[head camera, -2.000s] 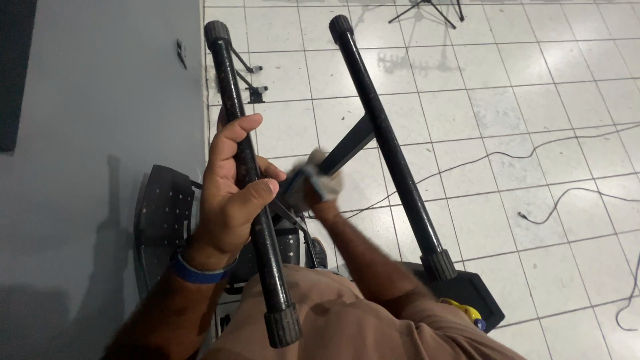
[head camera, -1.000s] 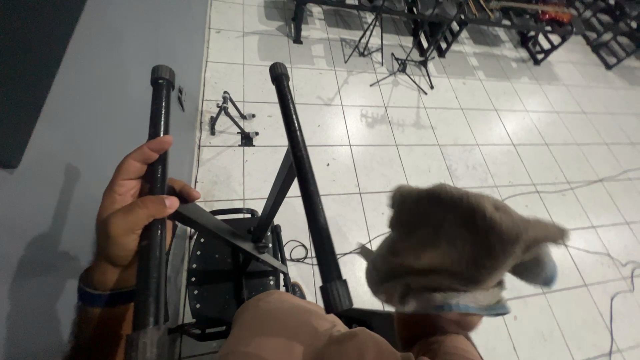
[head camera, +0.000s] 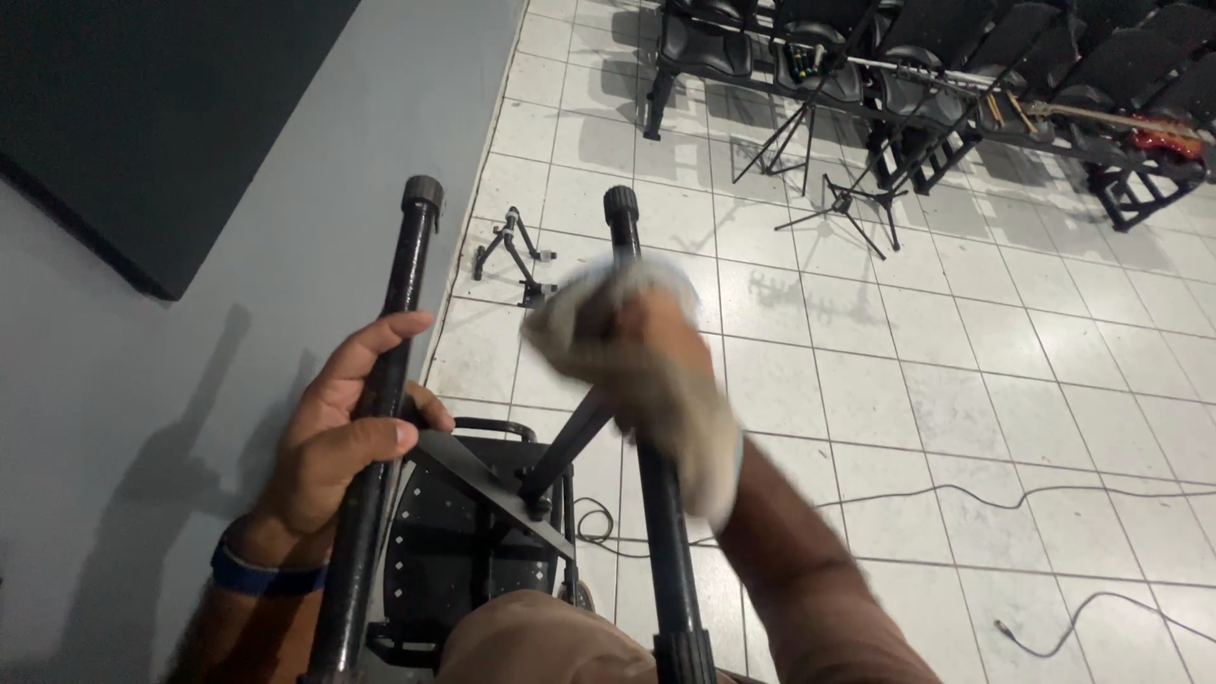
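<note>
A black metal stand with two round tubes and ribbed end caps stretches across the head view. My left hand (head camera: 347, 427) is wrapped around the left tube (head camera: 410, 261), thumb and fingers on its near side. My right hand (head camera: 655, 328), blurred, grips a grey-brown cloth (head camera: 679, 408) against the upper part of the right tube (head camera: 663, 513). Flat crossing bars (head camera: 489, 489) join the stand between the tubes. Part of the right tube is hidden behind the cloth.
Under the stand is a black perforated seat (head camera: 465, 570). A small black clamp frame (head camera: 513, 242) lies on the tiled floor by the grey wall (head camera: 380, 123). Cables (head camera: 950, 489) run across the floor at right. Music stands (head camera: 841, 204) and rows of black chairs (head camera: 708, 47) stand farther off.
My right hand and the cloth have moved from right of the stand onto the right tube. My left hand stays on the left tube. The view has tilted up toward the chairs.
</note>
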